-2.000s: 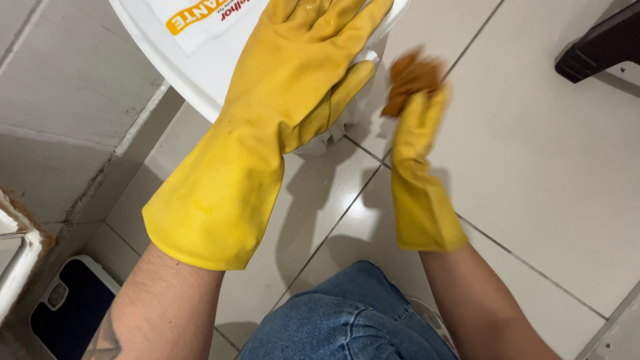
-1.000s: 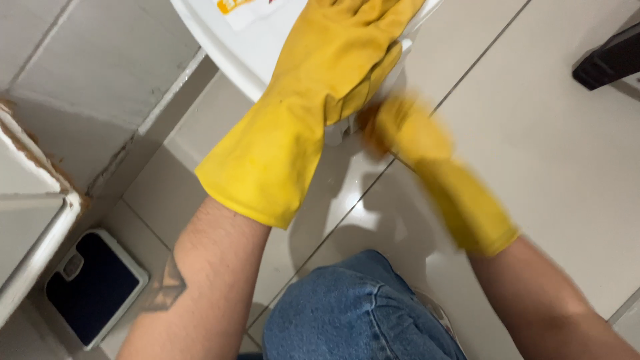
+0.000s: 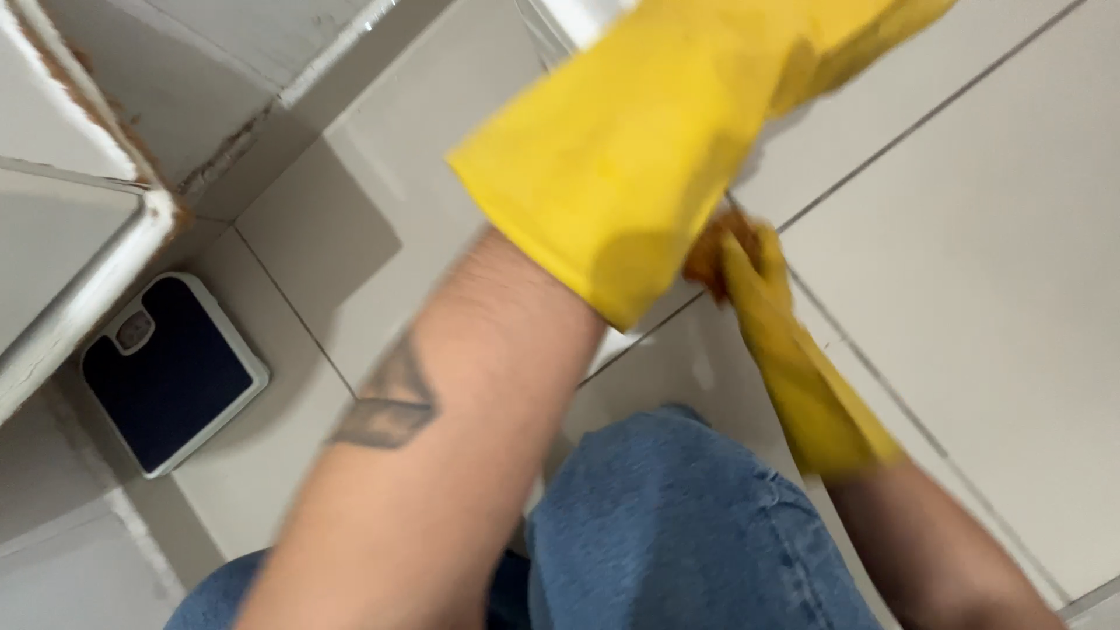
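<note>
My left hand (image 3: 700, 131), in a long yellow rubber glove, reaches to the top edge of the view. Its fingers lie beyond the frame, so what they touch is hidden. A strip of a white object (image 3: 582, 17) shows behind the glove at the top. My right hand (image 3: 757, 262), in a matching yellow glove, is lower and to the right, with its fingers closed on an orange-brown cloth or scrubbing pad (image 3: 719, 254). The pad is close to the tiled floor (image 3: 945, 227); the left glove's cuff partly covers that area.
A bathroom scale (image 3: 175, 376) with a dark blue top lies on the floor at the left. Above it juts a tiled ledge (image 3: 79, 262) with a white, chipped edge. A tiled wall (image 3: 227, 61) stands at the upper left. My jeans-clad knee (image 3: 682, 525) is at the bottom.
The view has shifted left, bringing the scale further in. The white object with its printed label has mostly left the frame. My right hand still holds the orange-brown thing.
</note>
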